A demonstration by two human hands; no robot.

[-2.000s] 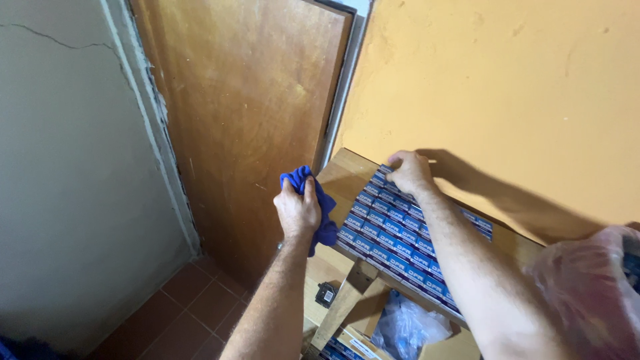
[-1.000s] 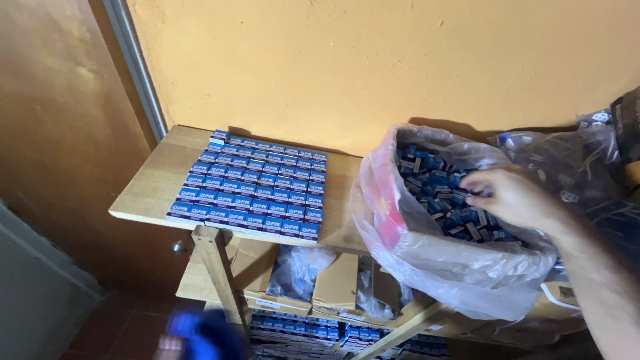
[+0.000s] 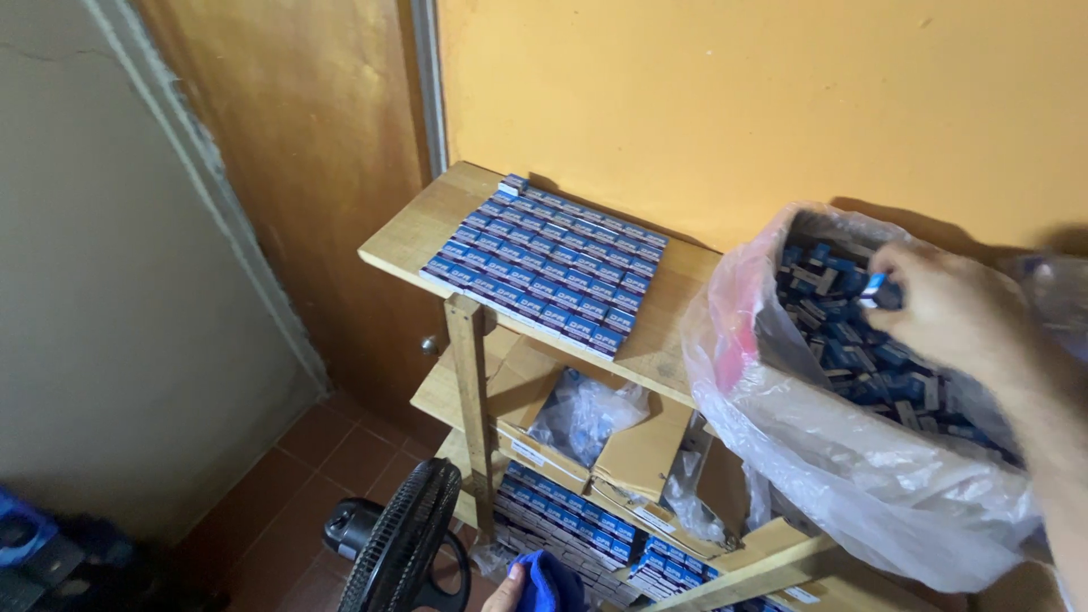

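My right hand (image 3: 943, 306) is over the plastic-lined box (image 3: 850, 459) at the right, its fingers closed on a small blue and white box (image 3: 875, 291). Many similar small boxes (image 3: 901, 382) lie loose inside the liner. At the bottom edge, my left hand (image 3: 507, 592) shows only in part and holds a blue cloth (image 3: 548, 585). Rows of small blue boxes (image 3: 544, 263) lie side by side on the top wooden shelf (image 3: 408, 234). One more small box (image 3: 512, 184) sits raised on the rows at their back left corner.
Cardboard boxes (image 3: 642, 442) with clear plastic bags (image 3: 586, 416) stand on the shelf below. Lower down are more stacks of small blue boxes (image 3: 569, 514). A black fan (image 3: 408, 535) stands left of the rack's wooden post (image 3: 469, 374). A wooden door (image 3: 323, 170) and yellow wall (image 3: 765, 102) are behind.
My right hand has moved from the rows on the shelf to the lined box and now has a small box in its fingers. The view has shifted.
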